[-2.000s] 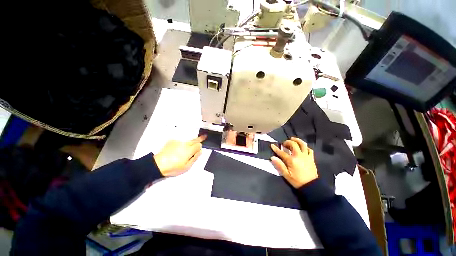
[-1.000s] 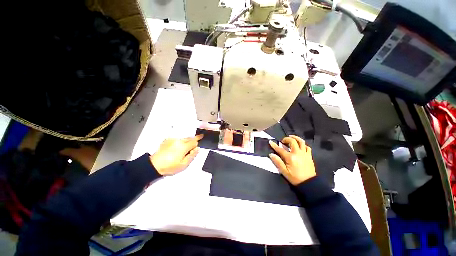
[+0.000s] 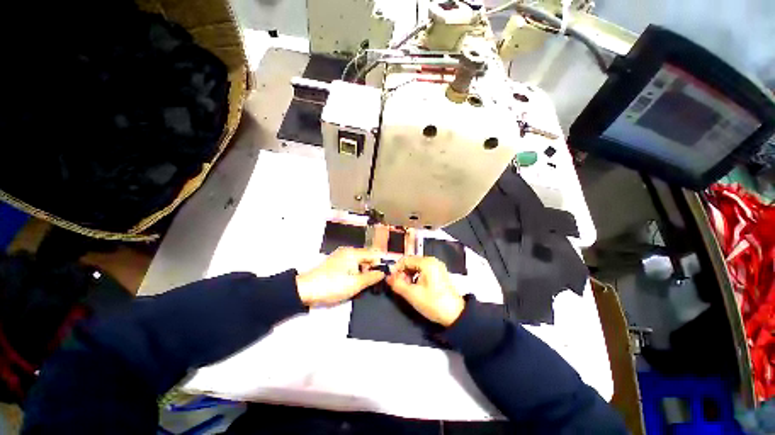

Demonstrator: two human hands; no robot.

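My left hand [image 3: 338,276] and my right hand [image 3: 427,289] meet just in front of the clamp, fingertips close together around a small black patch [image 3: 384,268]. The reddish-copper and silver presser clamp [image 3: 410,241] sits under the sewing head [image 3: 442,161], with a dark opening in its middle. A black fabric strip [image 3: 344,237] runs under the clamp and shows on both sides of it. A larger black cut panel [image 3: 374,316] lies flat on the white sheet, partly under my hands.
Overlapping black strips [image 3: 531,255] lie right of the clamp. A large carton [image 3: 223,149] of black pieces stands at far left. A control screen [image 3: 676,106] is at upper right, with red material [image 3: 743,255] beyond. A brown carton [image 3: 613,340] and blue bin [image 3: 688,403] are at right.
Both hands have left the strip on either side of the clamp and come together in front of it. A small black patch now shows between the fingertips.
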